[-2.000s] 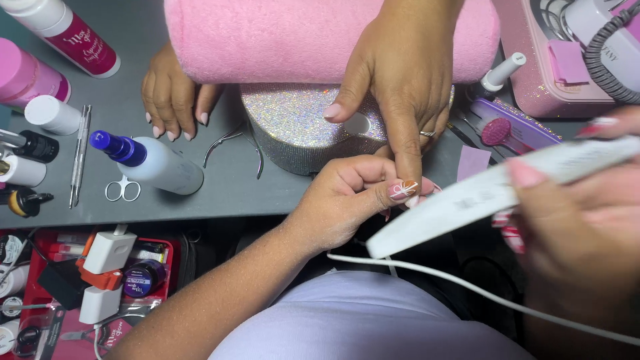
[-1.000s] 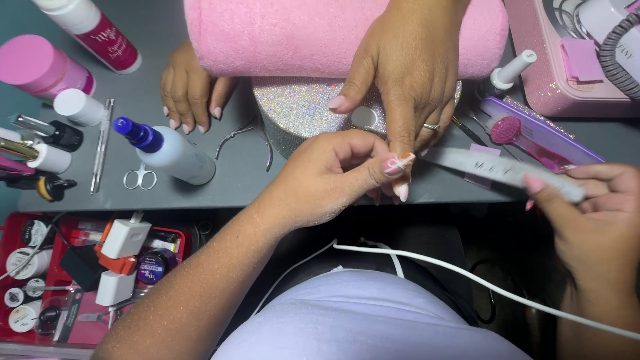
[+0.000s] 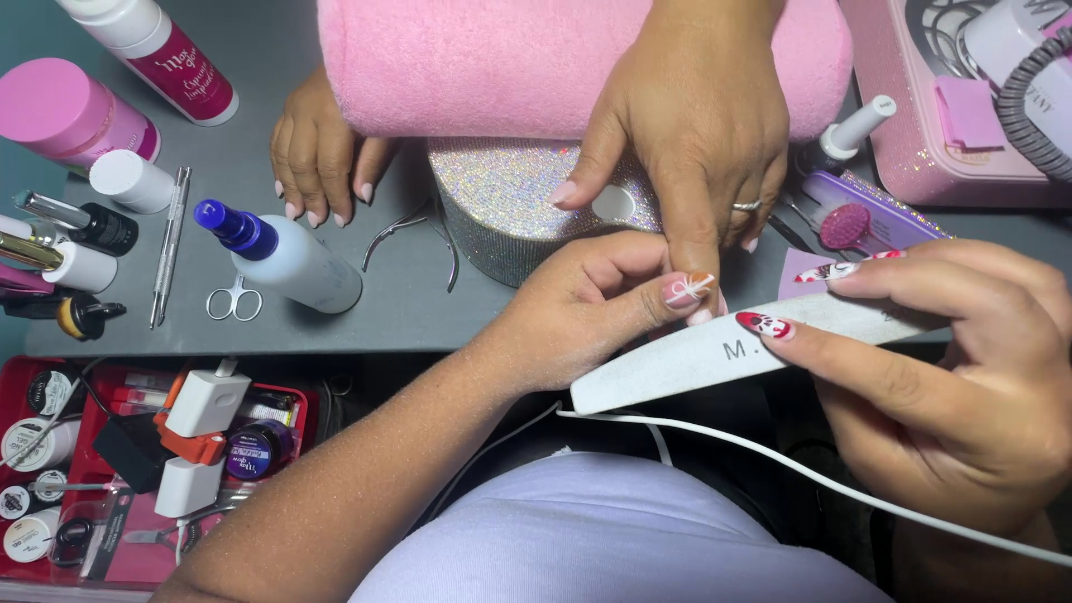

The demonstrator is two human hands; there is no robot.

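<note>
My left hand (image 3: 586, 314) holds a finger of the other person's hand (image 3: 703, 109) between thumb and fingers. That hand reaches over a pink towel roll (image 3: 494, 67) and wears a ring. In my right hand (image 3: 930, 360) is a white nail file (image 3: 687, 356), gripped between thumb and fingers. The file's tip points left, just below my left thumb; whether it touches the held fingertip cannot be told. The other person's second hand (image 3: 322, 151) rests on the grey table, left of a glittery nail lamp (image 3: 536, 201).
Cuticle nippers (image 3: 410, 226), a blue-capped spray bottle (image 3: 293, 260), small scissors (image 3: 234, 301) and a metal pusher (image 3: 172, 247) lie left. Polish bottles (image 3: 88, 266) stand farther left. A purple-backed brush (image 3: 846, 226) and pink glittery case (image 3: 921, 167) are at right. A white cable (image 3: 754, 452) crosses below.
Over the last second the file in my right hand has moved from beside the held fingertip to below my left thumb, nearer my body. My left hand keeps its hold on the finger.
</note>
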